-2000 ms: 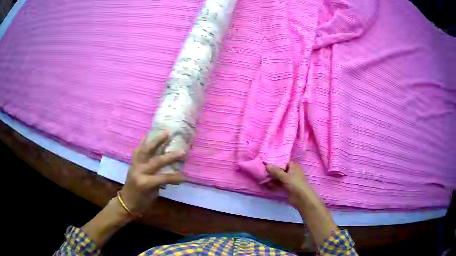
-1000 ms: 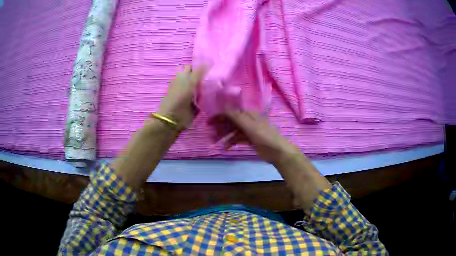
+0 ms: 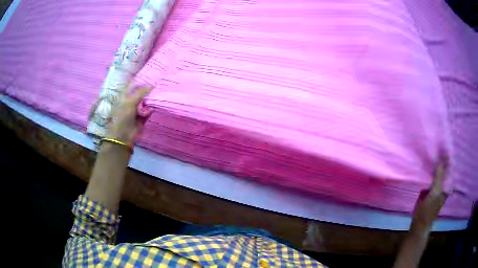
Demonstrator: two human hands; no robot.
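A pink striped fabric ply (image 3: 293,78) is stretched between my hands over the flat pink lay (image 3: 57,57). Its near edge is raised, and a darker pink band shows below it. My left hand (image 3: 123,112) holds the ply's left edge beside the lower end of the whitish printed roll (image 3: 131,49); the hand covers part of the roll. My right hand (image 3: 432,191) holds the ply's near edge at the far right. It is slightly blurred.
Pale underlay paper (image 3: 251,196) shows along the near side, above the brown table edge (image 3: 173,204). Wrinkled pink cloth (image 3: 464,104) lies at the far right. My checked sleeve and shirt are at the bottom.
The bunched ply is now pulled out wide. My left hand has moved left to the roll, my right hand far right. Earlier, my left hand left the roll and came to the cloth.
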